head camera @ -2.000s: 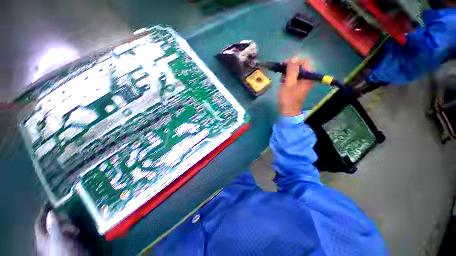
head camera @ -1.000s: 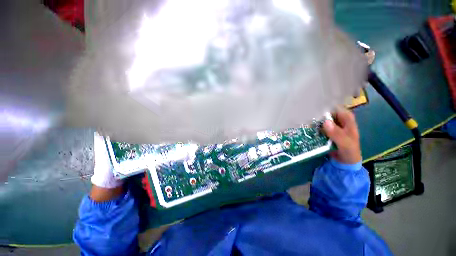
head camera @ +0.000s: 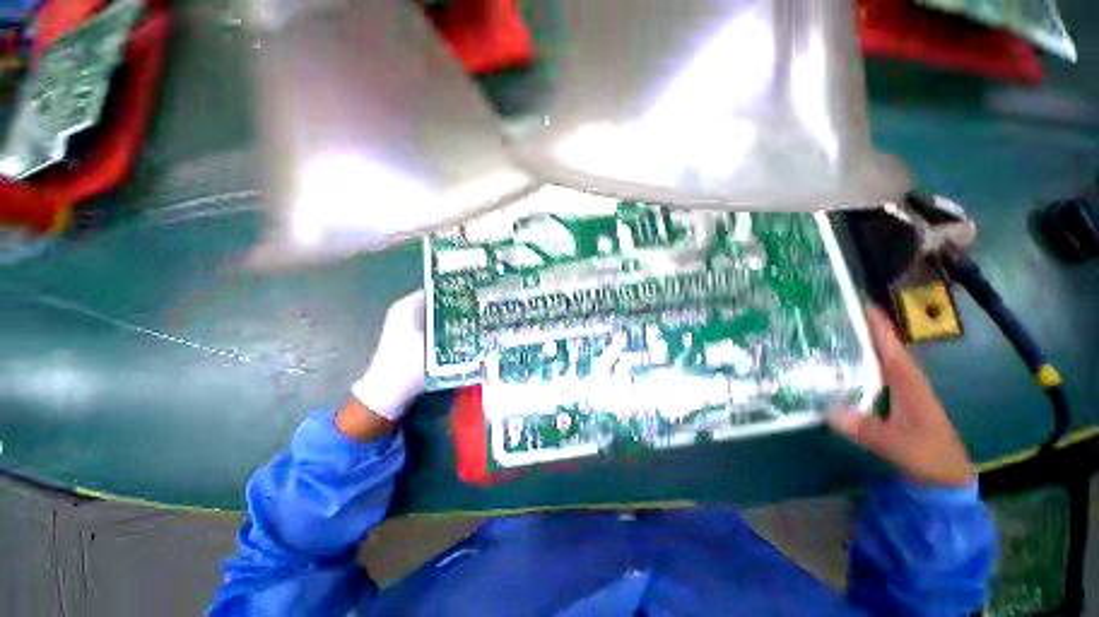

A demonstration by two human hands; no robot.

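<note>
The large green circuit board lies solder side up in front of me, its far edge hidden under the hoods. A red carrier shows below its near left corner. My left hand, in a white glove, holds the board's left edge. My bare right hand grips the right edge near the front corner. The soldering iron rests in its stand, right of the board. A yellow sponge sits at the stand's front. Solder wire trails on the mat at left.
Two translucent hood mouths hang over the board's far side. A red carrier with a board is at far left, and more red carriers are at the back. A small black block is at right. A lower board shows below the bench edge.
Two seconds ago my right hand held the iron at its stand; one second ago it was on the board. The view has shifted, the hoods cover less, and the board now shows more fully.
</note>
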